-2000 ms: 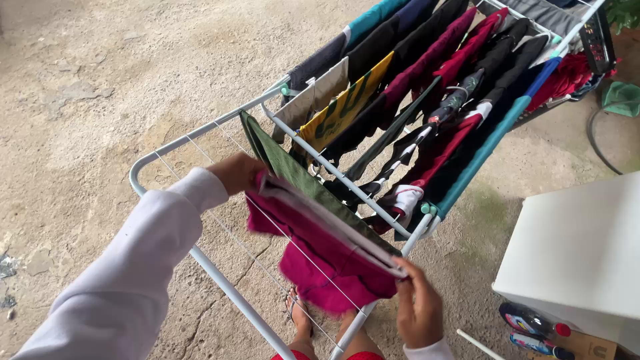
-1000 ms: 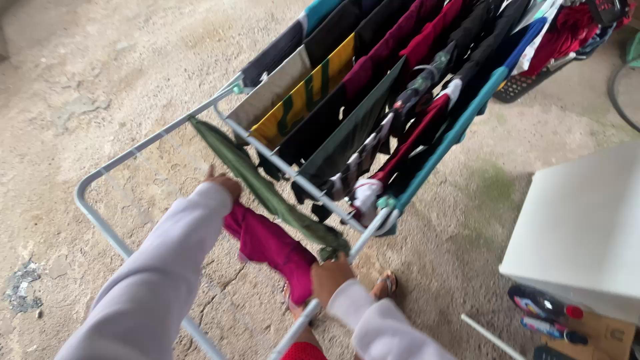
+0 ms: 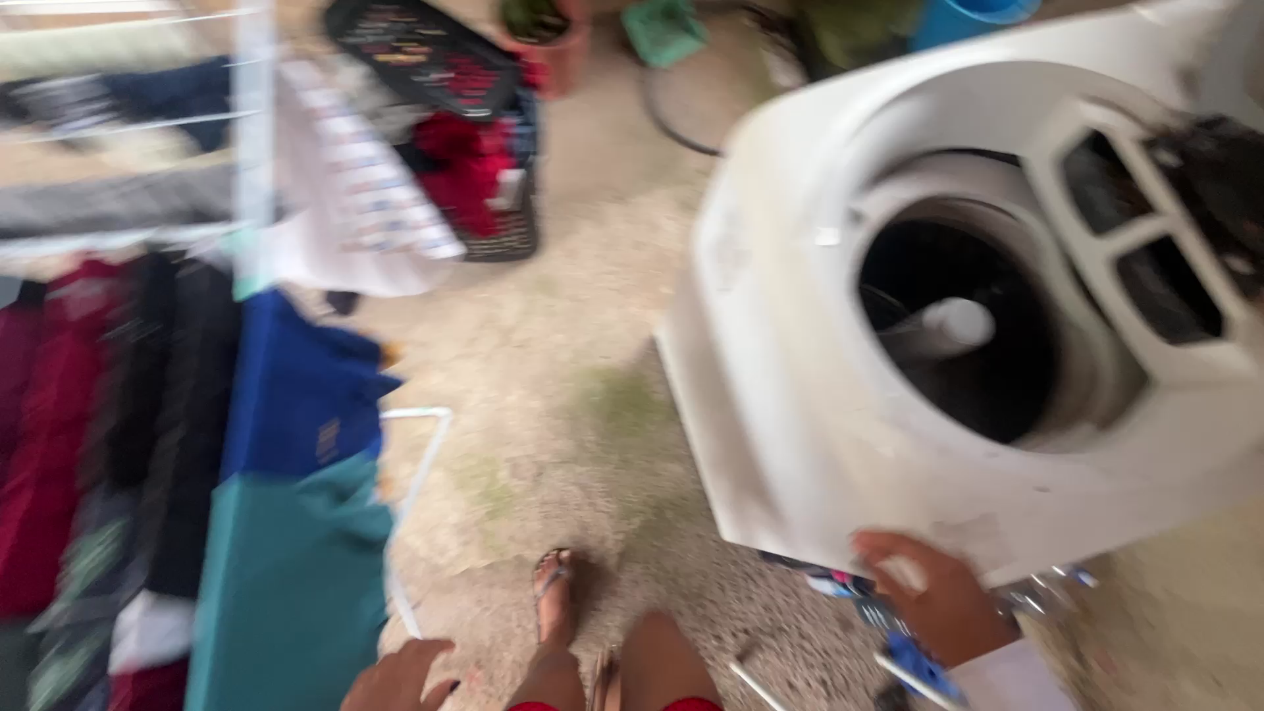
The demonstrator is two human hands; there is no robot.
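My right hand (image 3: pixel 928 592) is at the front edge of a white top-loading washing machine (image 3: pixel 770 425), holding nothing, thumb and fingers apart. The machine's round opening (image 3: pixel 958 326) shows a dark drum with a pale central post. My left hand (image 3: pixel 400 676) is at the bottom edge of the view, empty and partly cut off, just right of a teal cloth (image 3: pixel 291 583) on the drying rack (image 3: pixel 252 128). A blue cloth (image 3: pixel 286 405) and several dark and red garments hang on the rack. Motion blurs the view.
A dark basket (image 3: pixel 504 242) of clothes stands beyond the rack, near a potted plant (image 3: pixel 538 30). A green container (image 3: pixel 664 30) and a hose (image 3: pixel 671 123) lie farther back. Bottles (image 3: pixel 1047 592) stand below the machine's front edge. A blue bucket (image 3: pixel 978 10) is at the top.
The view has swung right toward the washing machine. Both hands held cloth over the rack's near end before; they are now empty, the right one at the machine.
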